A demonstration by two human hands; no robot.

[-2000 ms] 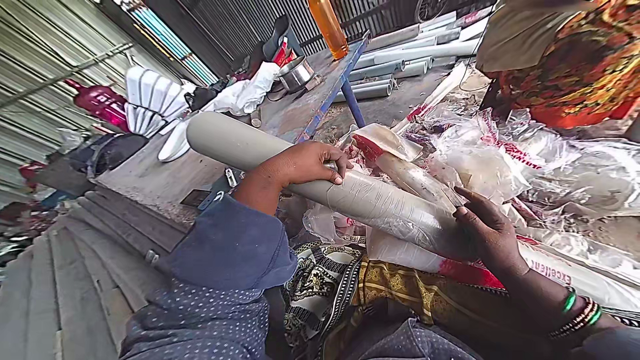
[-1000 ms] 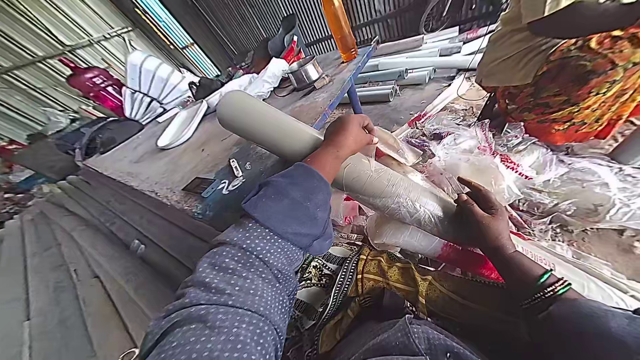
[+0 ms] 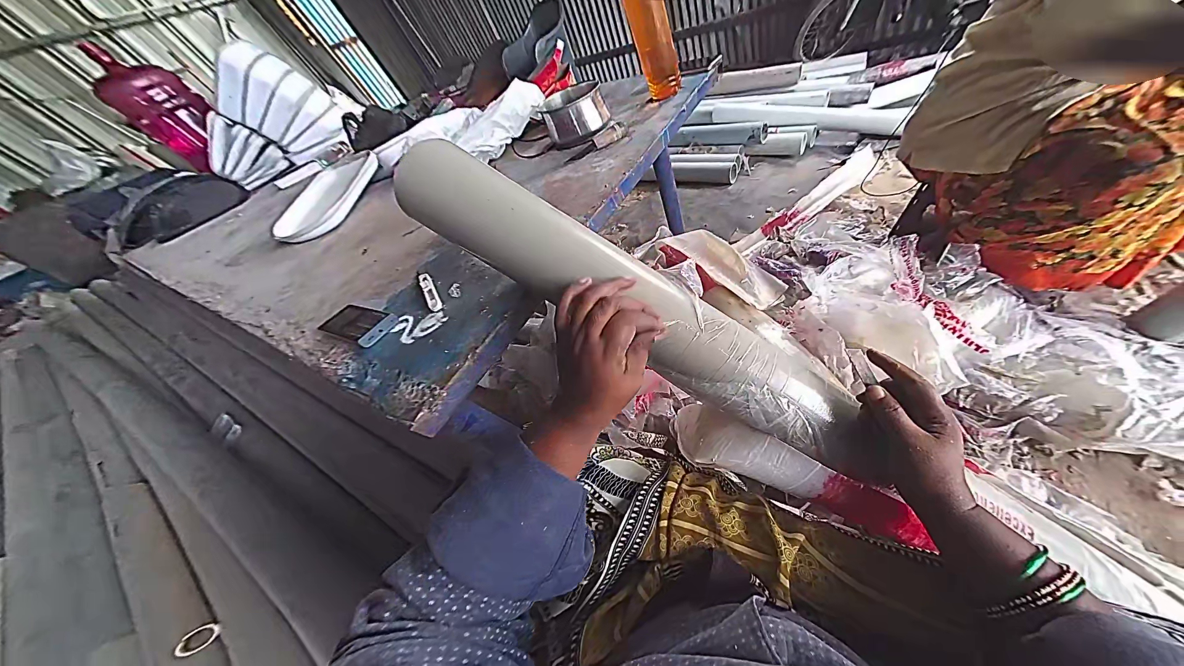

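Observation:
A thick grey plastic pipe (image 3: 518,227) slants across my lap, its rounded upper end over the table. Clear plastic film (image 3: 740,370) wraps its lower half. My left hand (image 3: 606,347) lies on the near side of the pipe around its middle, fingers bent against the surface. At the lower end, my right hand (image 3: 911,425) grips the wrapped pipe, with the thumb and index finger close together on top. Beneath the pipe lies another film-covered roll with a red band (image 3: 869,509).
The worn table (image 3: 222,277) holds a white dish (image 3: 324,199), a steel pot (image 3: 573,113) and an orange bottle (image 3: 652,46). Crumpled plastic sheeting (image 3: 1045,370) lies at right. Grey pipes (image 3: 703,169) are stacked behind. A person (image 3: 1045,157) is at upper right. Long dark planks (image 3: 185,444) fill the left.
My left hand has moved from the top of the pipe down to its near side. My right hand stays at the lower end.

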